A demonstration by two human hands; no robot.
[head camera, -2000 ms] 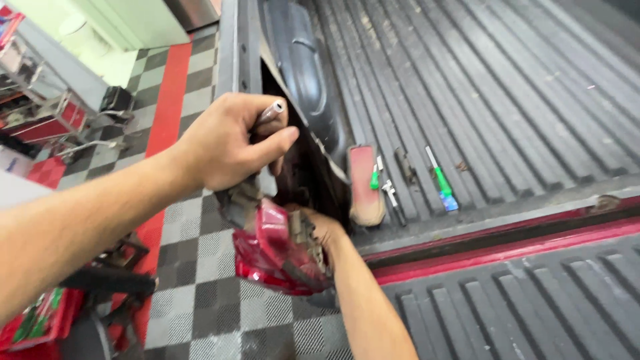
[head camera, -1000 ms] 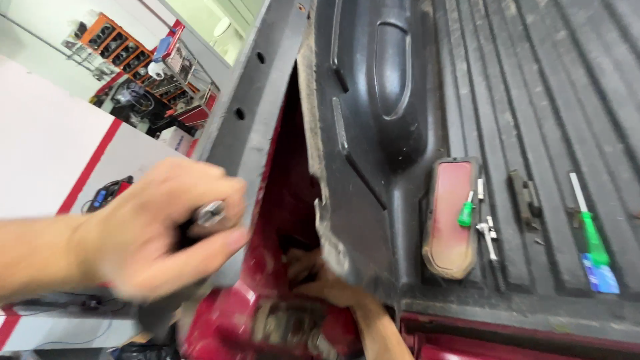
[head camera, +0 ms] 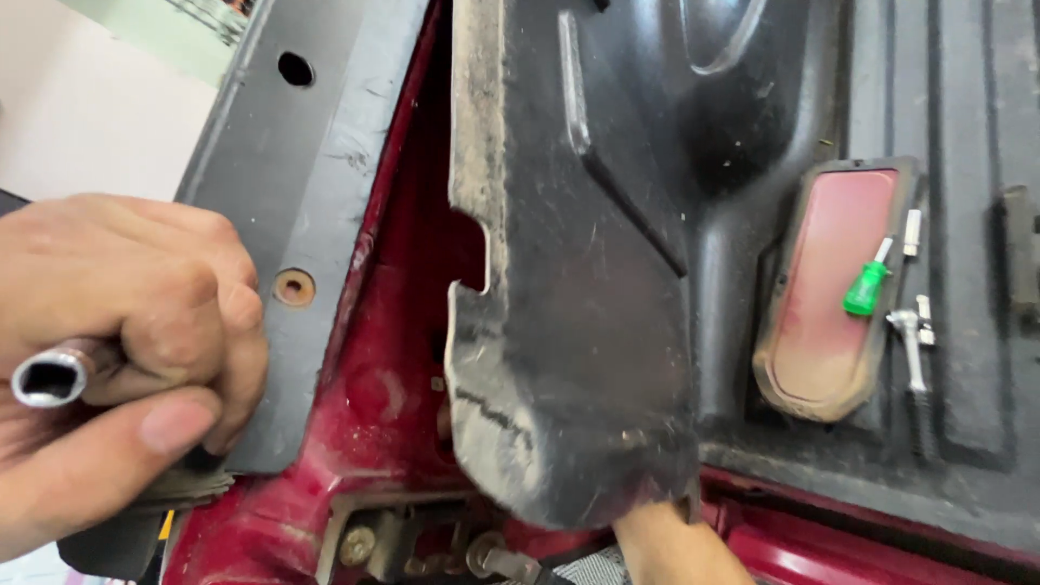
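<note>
My left hand (head camera: 162,325) is closed around a metal socket (head camera: 50,380), its square drive opening facing the camera, beside the grey bed rail cap (head camera: 284,187). My right forearm (head camera: 678,544) enters from the bottom and passes under the lower end of the black bedliner side panel (head camera: 593,349); the hand itself is hidden beneath it. Between the panel and the rail is a gap showing red truck bodywork (head camera: 382,366). Below the gap lies a metal latch part (head camera: 357,544).
On the ribbed bedliner floor rest a dusty red oval-ended cover (head camera: 837,284), a small green screwdriver (head camera: 865,286), a ratchet (head camera: 914,349), a silver socket (head camera: 912,232) and a dark bracket-like piece (head camera: 1022,244). The side panel's edge is notched and chipped.
The view has moved much closer to the bed's side. My right hand, seen in the gap earlier, is now hidden under the panel. My left hand still holds the socket.
</note>
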